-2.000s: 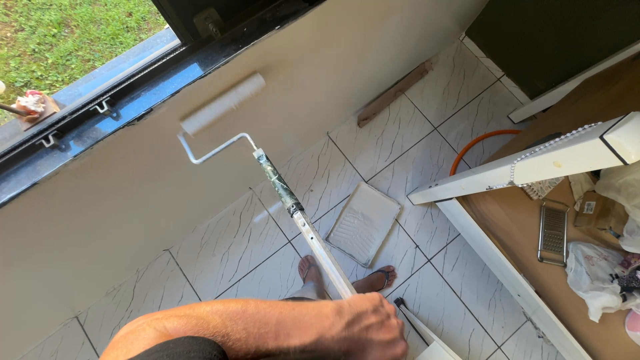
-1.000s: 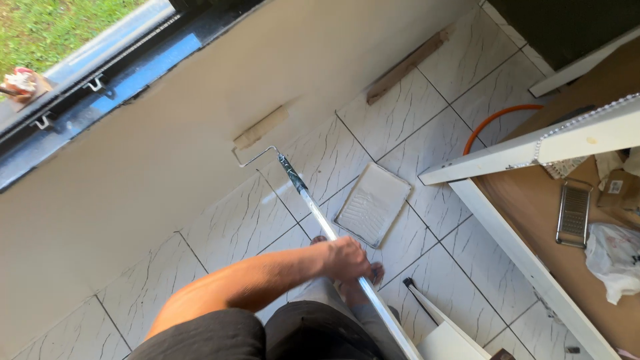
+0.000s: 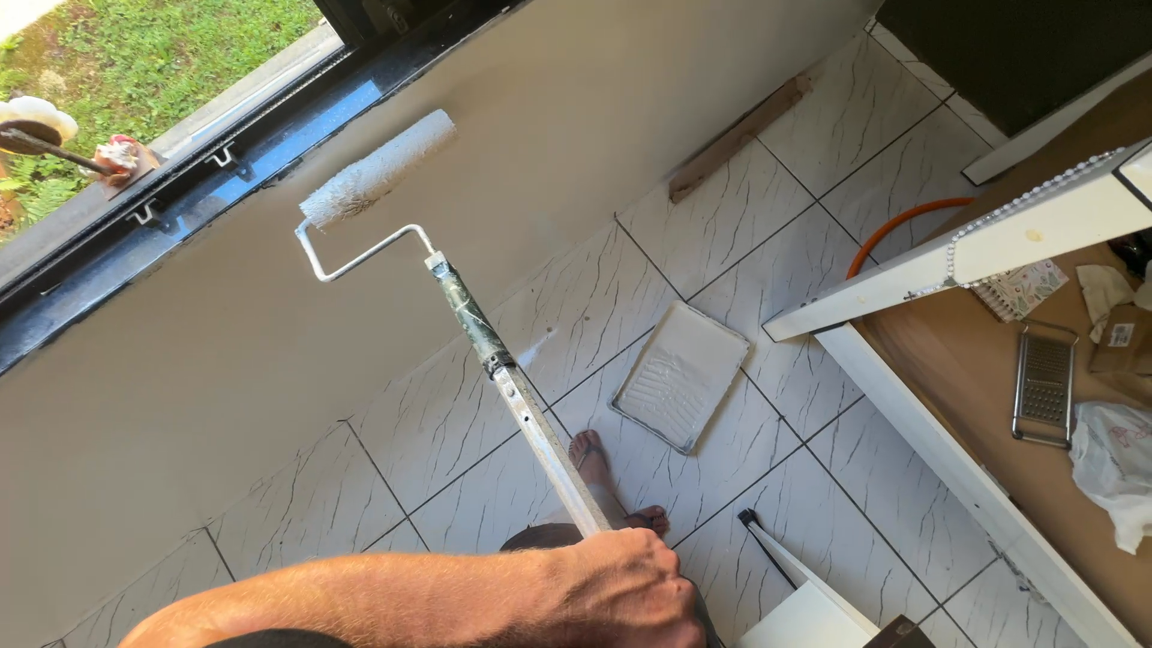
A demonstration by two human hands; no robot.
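Observation:
My left hand (image 3: 630, 589) is closed around the metal extension pole (image 3: 549, 450) of a paint roller. The forearm comes in from the lower left, and the pole's lower end is hidden by the hand. At the far end, the paint-coated roller sleeve (image 3: 378, 168) is at the pale wall (image 3: 360, 333), just below the window sill; whether it touches the wall is hard to tell. Green-and-white wrapping covers the roller's handle (image 3: 470, 315). A paint tray (image 3: 681, 376) with pale paint on its ribbed part lies on the floor tiles. My right hand is not in view.
Sandaled feet (image 3: 589, 459) stand near the tray. A white-edged wooden piece of furniture (image 3: 963, 477) at right holds a metal grater (image 3: 1044, 382) and plastic bag (image 3: 1116, 468). An orange hose (image 3: 900, 225) curves behind it. A white object (image 3: 810, 612) stands at the bottom. The window track (image 3: 180, 193) runs upper left.
The roller was near the sill two seconds ago, low on the wall by the floor one second ago, and is now back up beneath the sill. The left hand has kept its hold on the pole.

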